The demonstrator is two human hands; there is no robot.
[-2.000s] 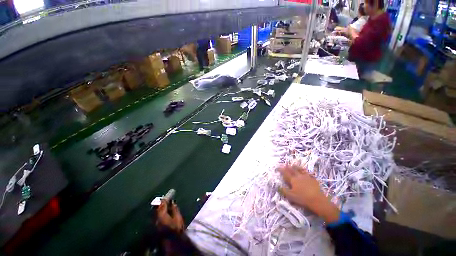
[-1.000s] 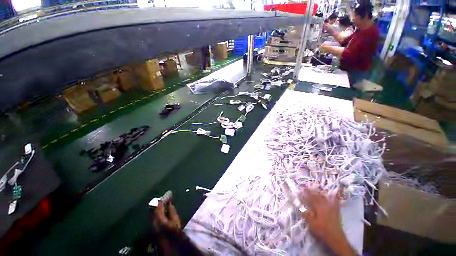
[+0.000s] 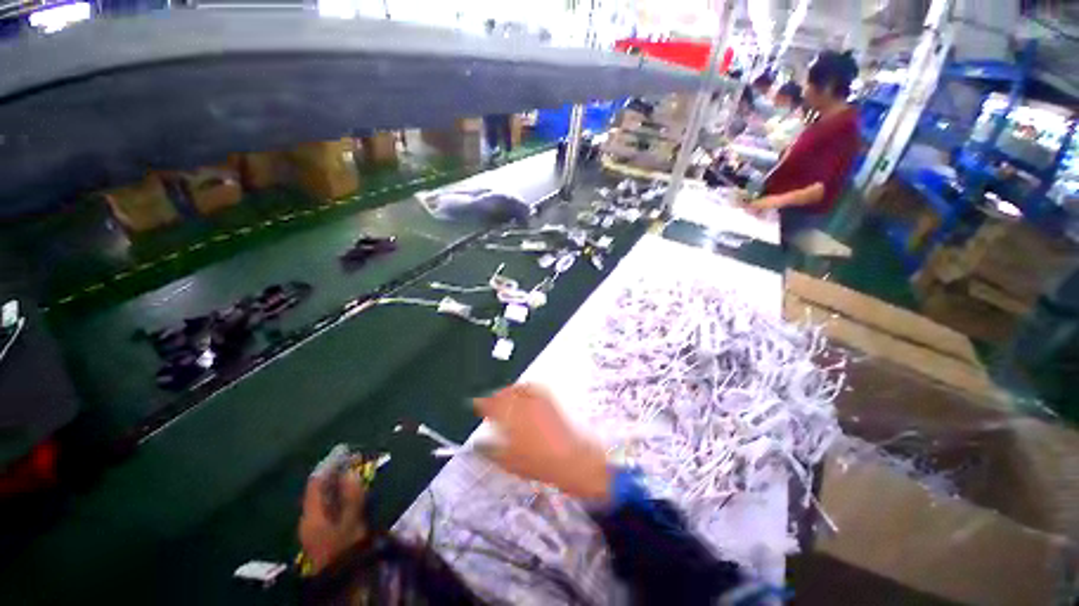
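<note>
My left hand (image 3: 335, 509) is at the lower left over the green belt, fingertips wrapped in grey. It holds a small circuit board (image 3: 369, 465) with yellow parts at the fingertips; the board is partly hidden and blurred. My right hand (image 3: 538, 440), with a blue band at the wrist, is over the belt-side edge of the white surface, blurred. A white cable end (image 3: 440, 439) shows just left of its fingers; whether the hand grips it is unclear. A large pile of white cable leads (image 3: 722, 385) lies to the right. A white rectangular piece (image 3: 260, 572) lies left of my left hand.
Cables and boards (image 3: 503, 317) lie along the green belt (image 3: 308, 408). Black parts (image 3: 219, 334) lie across it. An open carton (image 3: 935, 509) stands right of the pile. An overhead rail (image 3: 296, 101) spans the upper left. A person in red (image 3: 819, 166) stands at the back.
My right hand has moved left from the cable pile towards my left hand. A board with yellow parts now shows at my left fingertips. The view has shifted.
</note>
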